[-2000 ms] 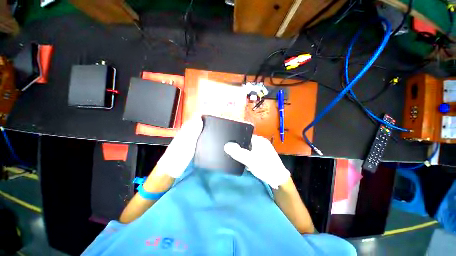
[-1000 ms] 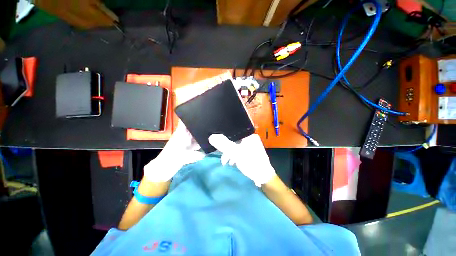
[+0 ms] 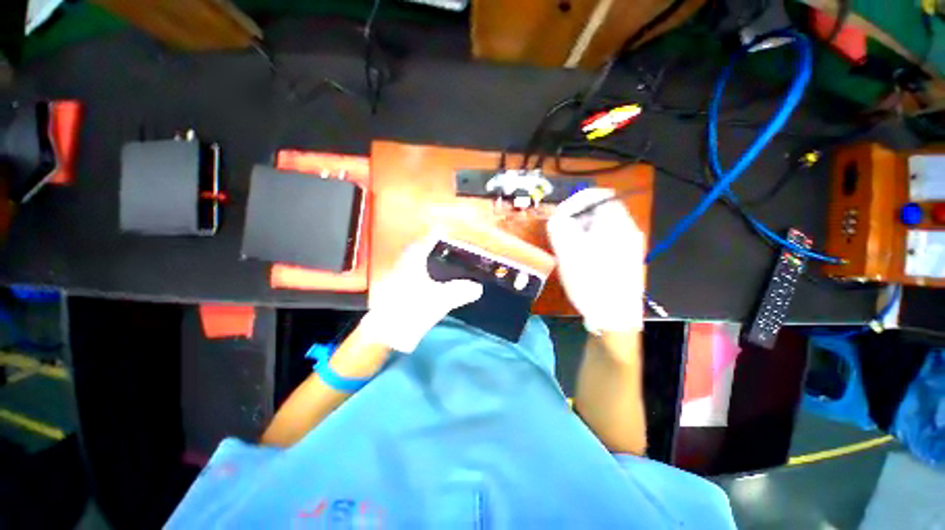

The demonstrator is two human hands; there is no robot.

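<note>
A black set-top box [image 3: 492, 311] is tilted at the front edge of the orange mat [image 3: 409, 197], its row of ports facing up and away from me. My left hand [image 3: 417, 300], in a white glove, is shut on its left side. My right hand [image 3: 601, 264], also gloved, is over the mat's right part, apart from the box. A thin dark thing shows at its fingertips; whether it grips this is unclear. The test connector block [image 3: 518, 188] with silver plugs lies just left of the fingertips. A bit of the blue pen [image 3: 580, 189] shows; the hand hides the rest.
Two black boxes [image 3: 301, 217] [image 3: 166, 186] stand left of the mat, one on a salmon foam pad. Red, yellow and white AV plugs [image 3: 611, 121] lie behind. A looping blue cable [image 3: 731, 176], a remote [image 3: 779, 290] and an orange-brown switch box [image 3: 865, 212] are at right.
My right hand has let go of the box and moved right and forward over the pen. My left hand has drawn the box back and turned it so its ports show.
</note>
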